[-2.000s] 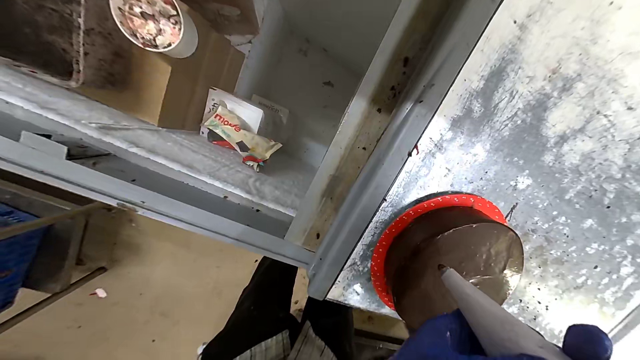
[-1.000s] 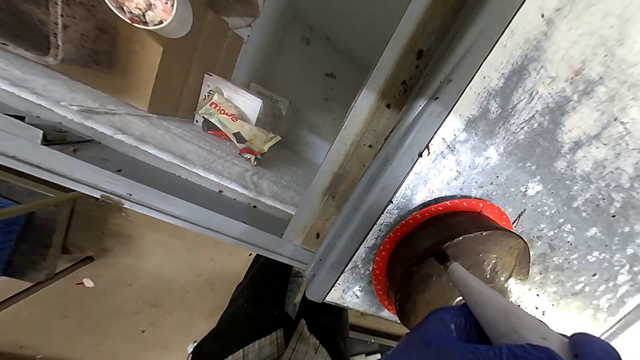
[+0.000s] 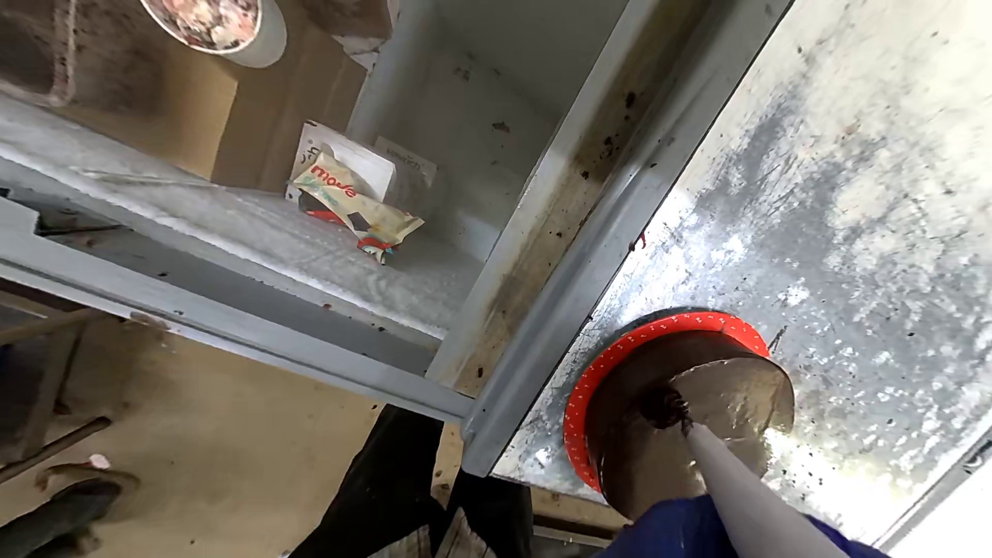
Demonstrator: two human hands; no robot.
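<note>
A round cake with smooth, glossy chocolate covering (image 3: 732,391) rests on a red board with white dots (image 3: 587,395), on the scuffed metal worktop. On the cake's top is a small mound of dark cream (image 3: 661,406), with a strand joining it to the tip of a pale piping bag (image 3: 744,484). My right hand (image 3: 666,531), in a blue glove, is around the bag at the bottom edge, only partly in view; the bag hides some of its fingers. My left hand is not seen.
Left of the worktop (image 3: 837,194), beyond a raised grey metal edge (image 3: 566,271), is a recessed compartment. It holds a crumpled wrapper (image 3: 349,203), a cardboard box (image 3: 271,108) and a tub with pinkish contents (image 3: 211,23). A foot shows at lower left.
The dark cream at the bag's tip has grown from a small spot into a mound. The bag's tip now sits to the right of it. A foot has come into view at lower left.
</note>
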